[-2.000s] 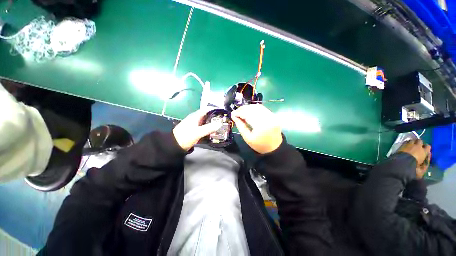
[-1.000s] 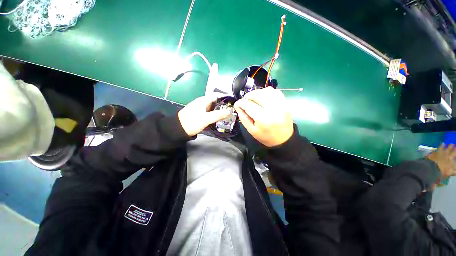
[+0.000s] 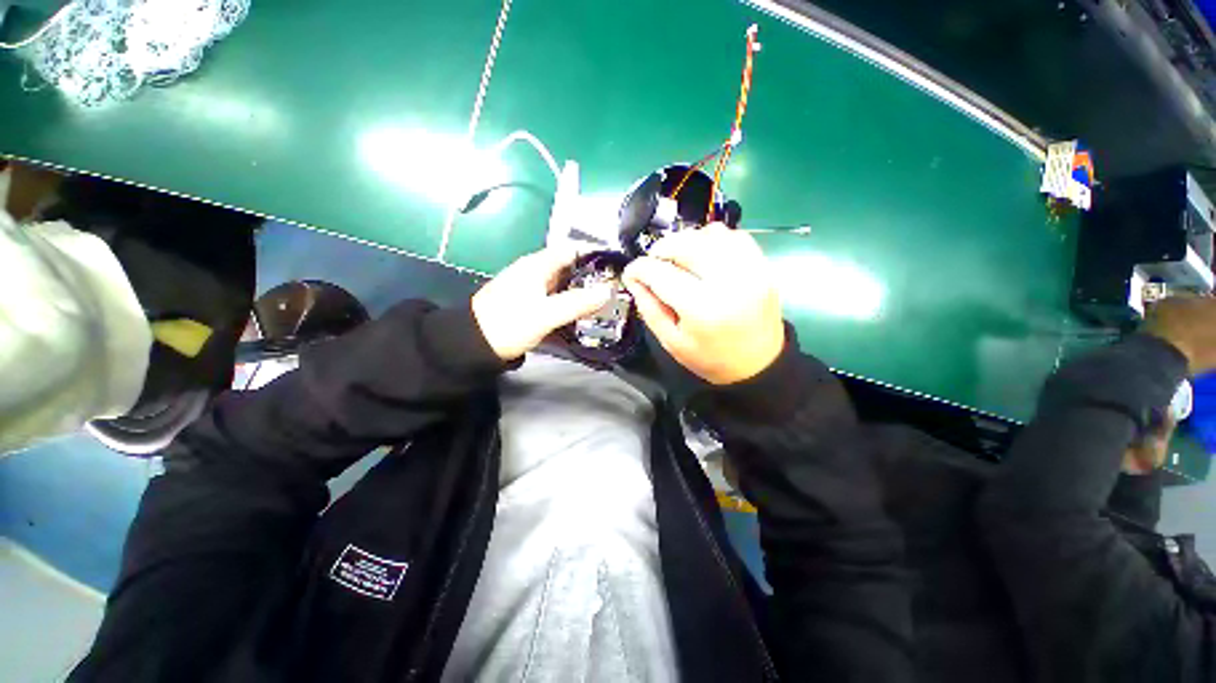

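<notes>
A camera module (image 3: 603,318), black and round with a silvery face, is at the bench's near edge. My left hand (image 3: 531,307) holds its left side, thumb over the face. My right hand (image 3: 714,300) is at its upper right with fingertips pinched together; what is between them is hidden. Just beyond, a camera housing (image 3: 566,214) lies on the green bench, its round black end partly behind my right hand. Red-orange wires (image 3: 742,107) rise from the black end. A white tail cable (image 3: 531,142) curves off to the left.
A tangled heap of clear-whitish loops (image 3: 127,47) lies at the upper left. A small white, orange and blue box (image 3: 1067,175) and a black device (image 3: 1140,240) stand at the right. A neighbour's dark sleeve (image 3: 1087,420) is at the right, a pale sleeve (image 3: 67,327) at the left.
The view has shifted, moving the bench items within the picture. Both hands stay at the module with small finger movements. The right neighbour's arm has moved.
</notes>
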